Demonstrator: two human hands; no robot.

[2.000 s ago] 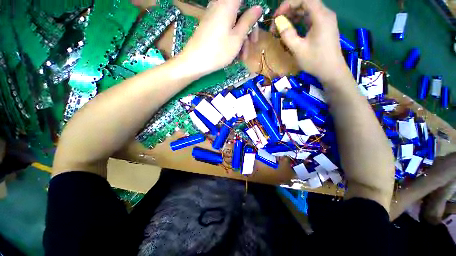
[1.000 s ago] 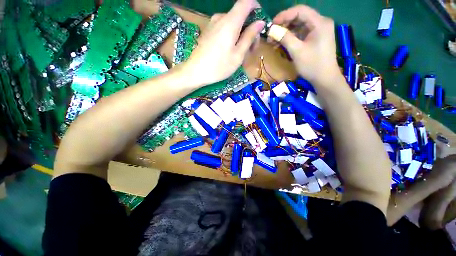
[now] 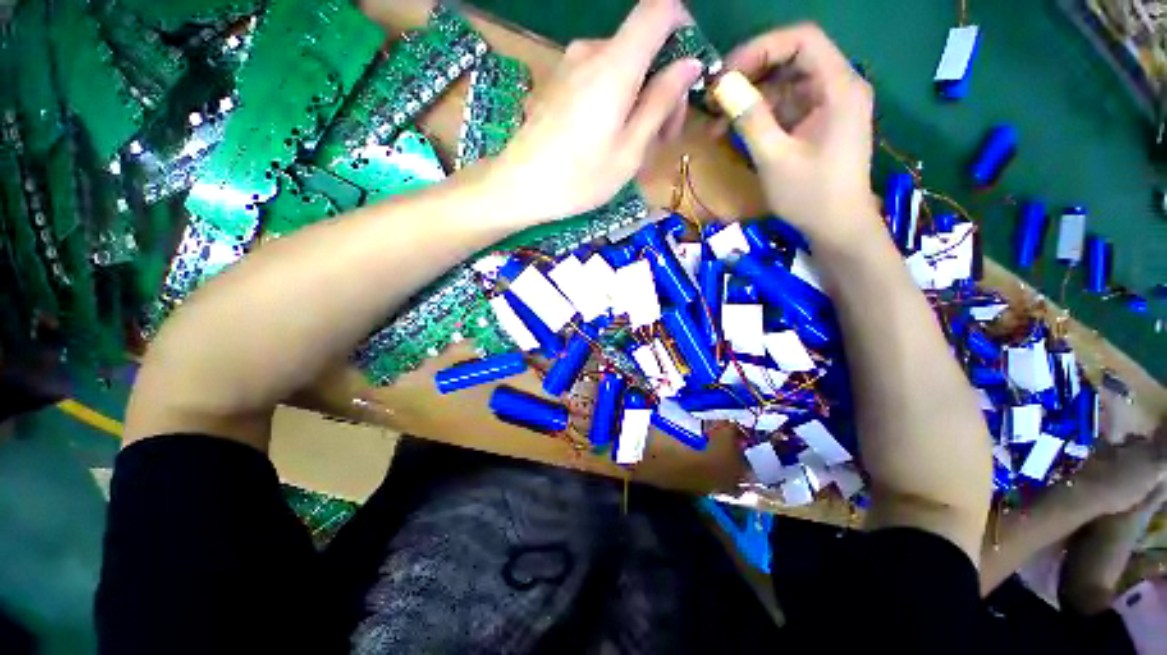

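Note:
My left hand [image 3: 602, 115] is at the top centre and grips a small green circuit board [image 3: 682, 49] between thumb and fingers. My right hand [image 3: 813, 122], with a cream finger cot [image 3: 736, 95] on its thumb, meets the board's right end. A bit of blue shows under the right hand, probably a battery cell; its wires are too small to make out. Blue battery cells [image 3: 479, 372] with white pads [image 3: 545, 296] and thin wires lie heaped below and between my forearms.
Green board panels [image 3: 275, 115] are piled at left. The green conveyor belt [image 3: 1024, 160] at upper right carries several single cells. Another cell heap lies right of my right forearm. Another person's arm [image 3: 1069, 512] is at lower right. A cardboard box [image 3: 333, 454] sits below the bench edge.
The right hand has closed in from the wires to the board's end. The cells on the belt have shifted left and down in view. One blue cell near the right wrist is no longer visible.

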